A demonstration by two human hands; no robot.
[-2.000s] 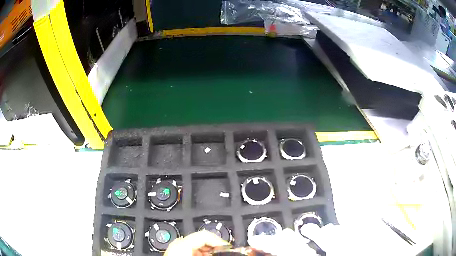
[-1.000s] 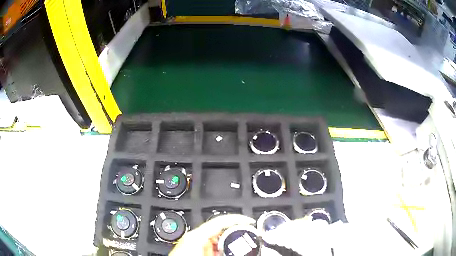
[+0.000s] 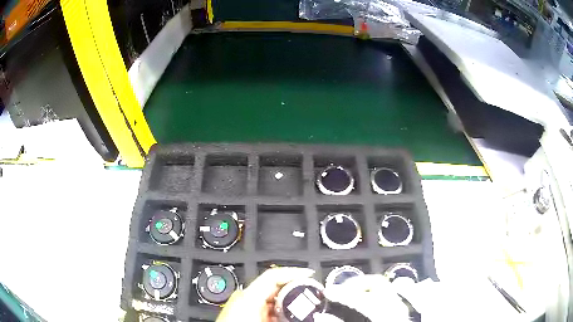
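My left hand point(image 3: 254, 299), bare and cut off by the bottom edge, holds a round watch module point(image 3: 300, 303) with a silver rim, dark face and a bright white patch. My right hand point(image 3: 371, 299), covered in white, is at the module's right side with its fingertips against it; it is overexposed. Both hands are over the lower part of the dark foam tray point(image 3: 251, 251). Silver-rimmed black discs point(image 3: 341, 231) sit in its right two columns. Matt black discs with green dots point(image 3: 220, 230) sit in its left two columns.
Behind the tray lies a green conveyor belt point(image 3: 295, 94), with a yellow post point(image 3: 103, 82) at left. A pale board point(image 3: 471, 63) stands at upper right. A thin dark stick point(image 3: 506, 294) lies on the white bench at right. Small white bits lie in two middle pockets.
The view has shifted, so the tray shows higher and further right than two seconds ago. The module's face, barely visible then, now shows with its white patch; my right fingertips have moved closer over it.
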